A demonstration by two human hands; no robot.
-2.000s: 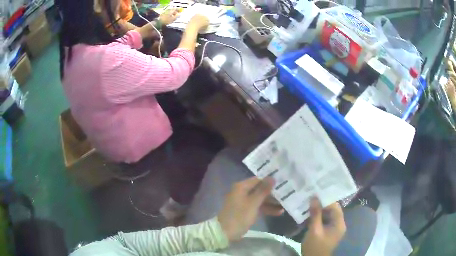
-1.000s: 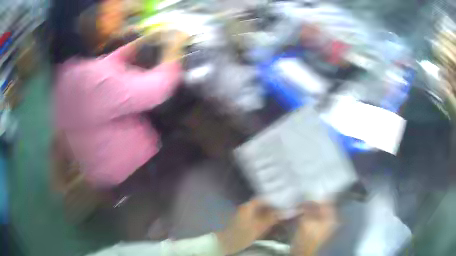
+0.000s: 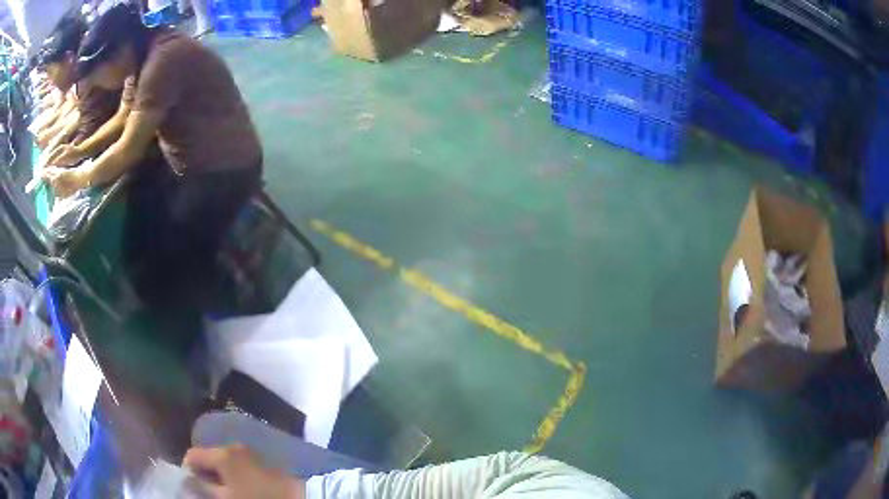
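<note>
My right hand (image 3: 239, 473) is at the bottom left, in a pale sleeve that comes in from the right. Its fingers are closed at the edge of a white instruction sheet (image 3: 156, 481), which is blurred and cut off by the bottom edge. My left hand is out of the picture. A blue plastic tray (image 3: 93, 462) shows in part at the lower left, with a white loose sheet (image 3: 78, 400) over its edge.
Large white paper (image 3: 310, 341) lies beside my lap, by a dark printed box or bag (image 3: 261, 402). A person in brown (image 3: 200, 102) sits at the bench, upper left. Blue crates (image 3: 624, 73) stand stacked. An open carton (image 3: 738, 336) holding crumpled material stands at right.
The view has swung right, away from the neighbour in pink. The tray has shifted to the left edge. The sheet has moved to the bottom left corner, and my left hand has left the picture.
</note>
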